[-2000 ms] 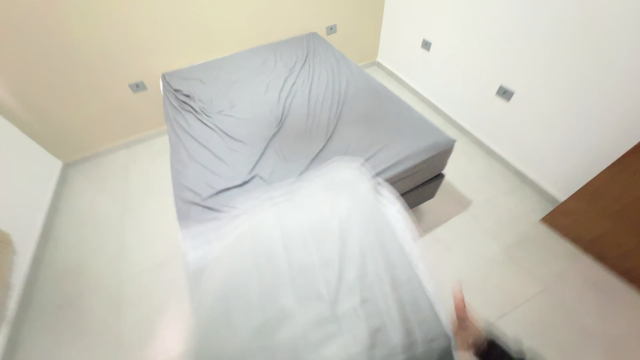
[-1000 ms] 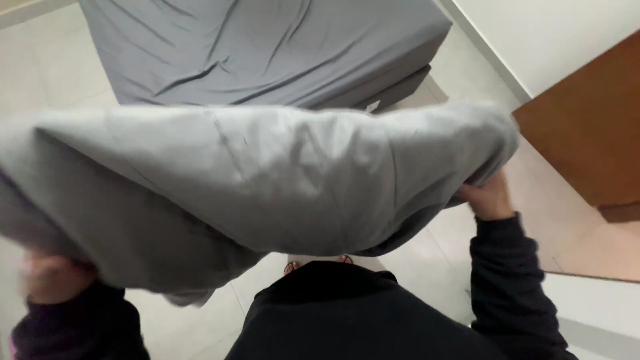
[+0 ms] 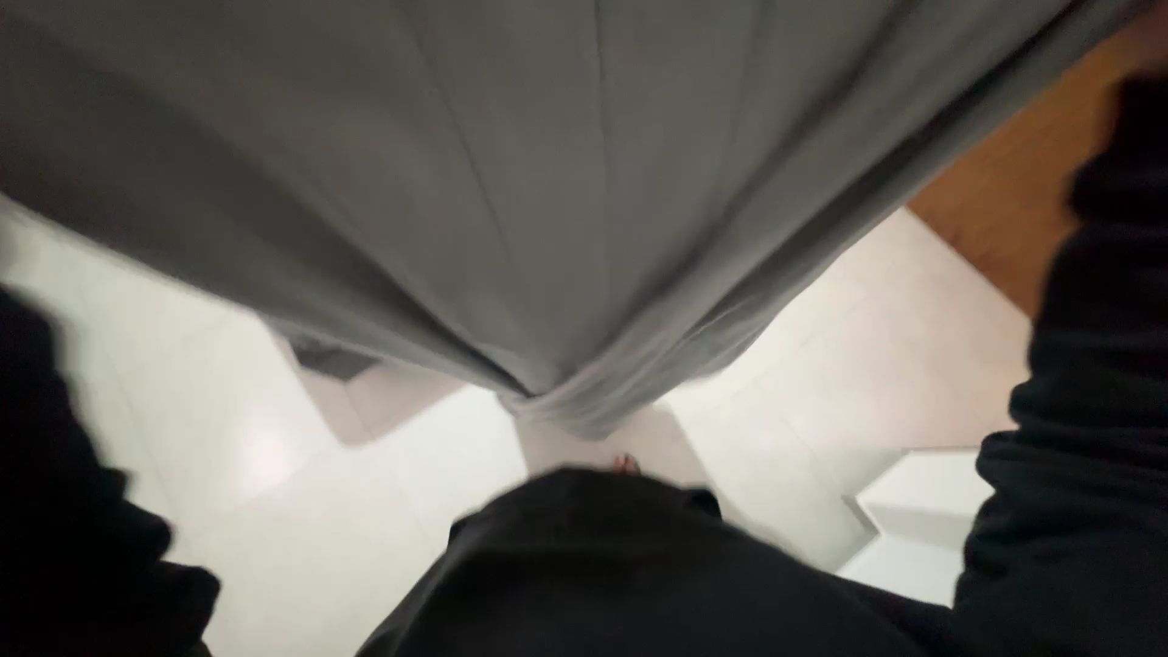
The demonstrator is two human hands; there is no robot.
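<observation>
A large grey bedding cloth (image 3: 547, 182) fills the upper half of the view, raised in front of me, with folds running down to a gathered point low in the middle. Only a blurred sliver of my right hand (image 3: 1152, 41) shows in the top right corner, where the cloth's taut upper edge ends; its fingers are hidden. My left hand is out of view, and just its dark sleeve (image 3: 55, 511) shows at the left edge. Behind the cloth's lower left edge, a dark grey corner (image 3: 333, 359) of what looks like the bed base peeks out.
Pale floor tiles (image 3: 265, 547) lie below, with a foot (image 3: 626, 464) showing past my dark top. A brown wooden surface (image 3: 1004, 182) stands at the right, and a white stepped edge (image 3: 931, 493) is at the lower right.
The cloth, bunched between both hands one second ago, is now spread wide and higher in view. Both arms have moved outward and up, taking the left hand out of frame.
</observation>
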